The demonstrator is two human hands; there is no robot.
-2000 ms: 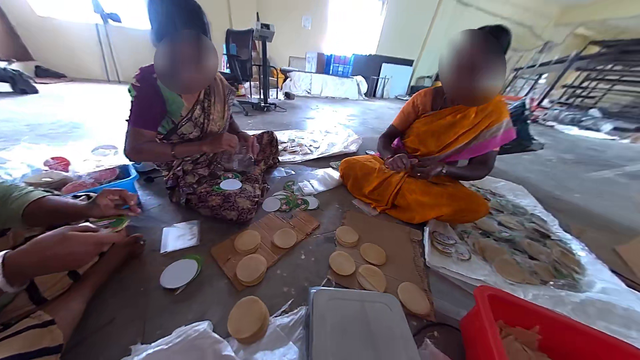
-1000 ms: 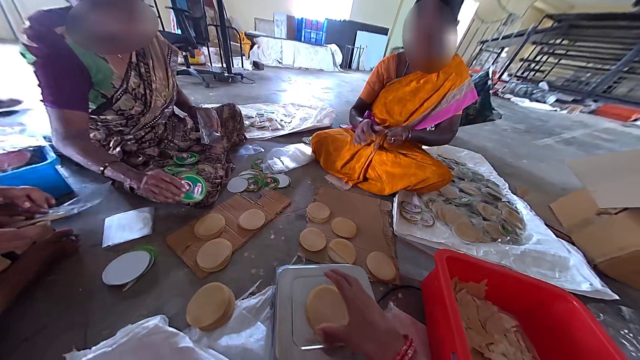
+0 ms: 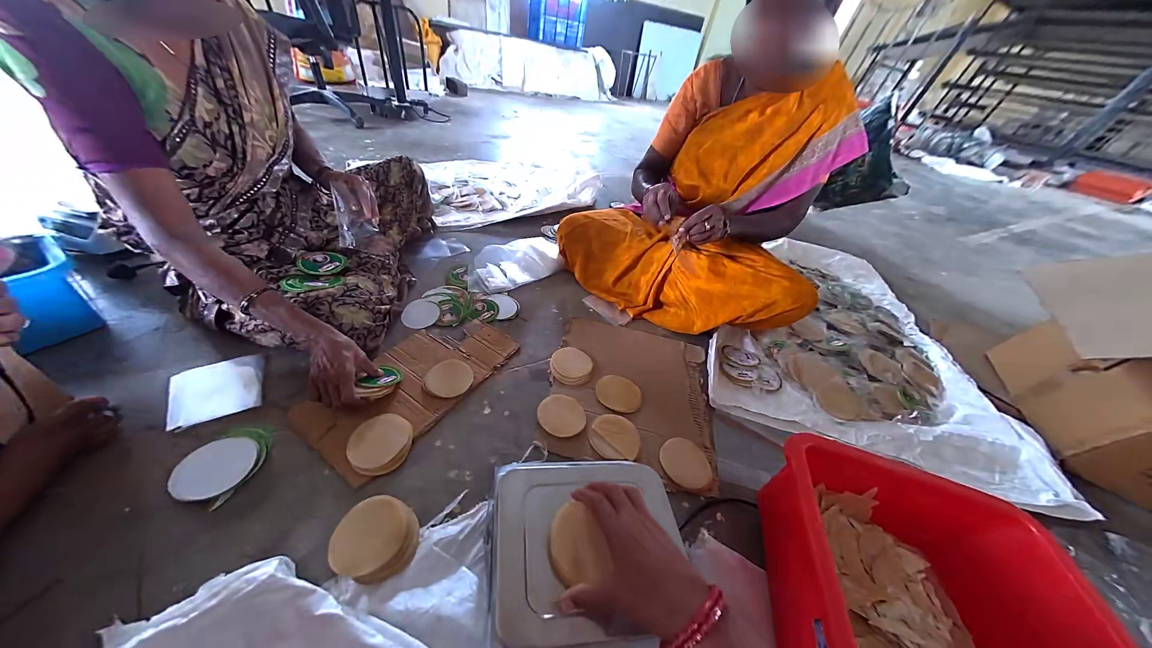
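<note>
My right hand (image 3: 630, 562), with red bangles at the wrist, curves over a stack of thin tan discs (image 3: 572, 544), fingers at its far right side and thumb at the near edge. That stack rests on a square metal plate (image 3: 519, 576), which looks like the platform of a weighing scale. Left of the plate, another stack of tan discs (image 3: 373, 537) lies at the edge of white plastic sheeting (image 3: 270, 607). Beyond it, more tan discs (image 3: 379, 443) sit in stacks and singly on two cardboard pieces (image 3: 661, 351). My left hand is not in view.
A red plastic tub (image 3: 990, 531) with broken tan pieces stands at the right. Two people sit opposite; the left one's hand (image 3: 337, 364) touches a green label (image 3: 382, 376) on a disc stack. Packed discs cover a white sheet (image 3: 972, 450). Another person's hand (image 3: 81, 427) is at far left.
My right hand and the tan stack, absent two seconds ago, are now on the metal plate. The left person's hand has moved with a green label to a stack on the cardboard.
</note>
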